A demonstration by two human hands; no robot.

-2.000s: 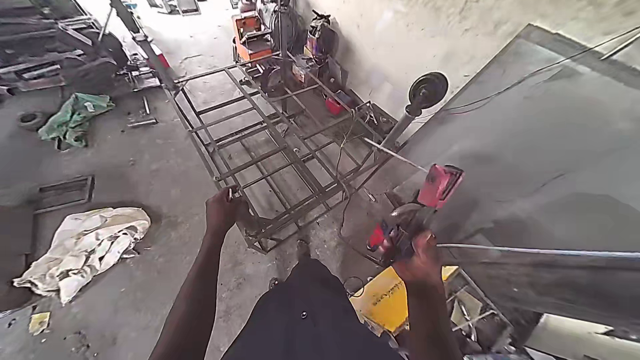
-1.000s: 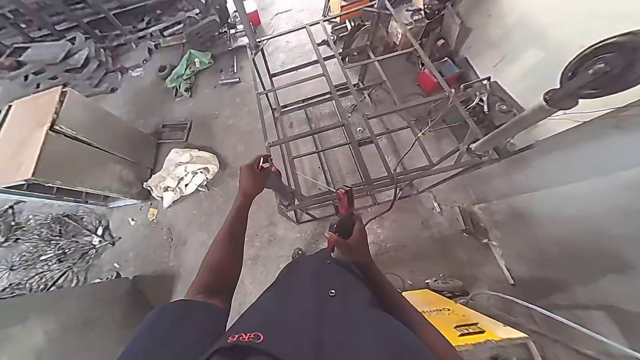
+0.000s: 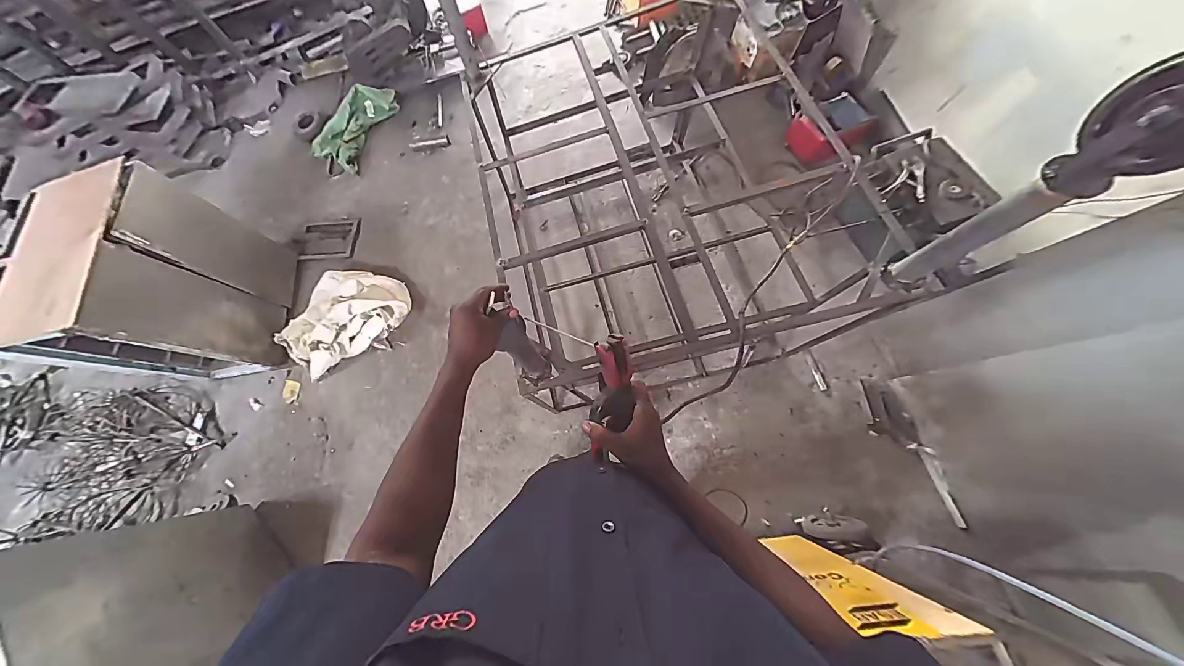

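My right hand is closed around a red and black welding electrode holder just above my shirt front. A thin welding electrode runs from its jaws up and left toward my left hand. My left hand is at the near left corner of a welded steel frame, its fingers closed on a small pale-ended piece that is too blurred to name. A grey curved metal part lies against the frame corner beside that hand. The dark cable loops from the frame toward the holder.
A yellow machine stands at lower right. Further right, a wheel sits on a metal tube. A metal cabinet, a pale cloth sack and a green cloth are at left. A red container lies behind the frame.
The electrode holder has moved from out at the right to in front of my body, with the electrode now near my left hand. The view has turned left and down.
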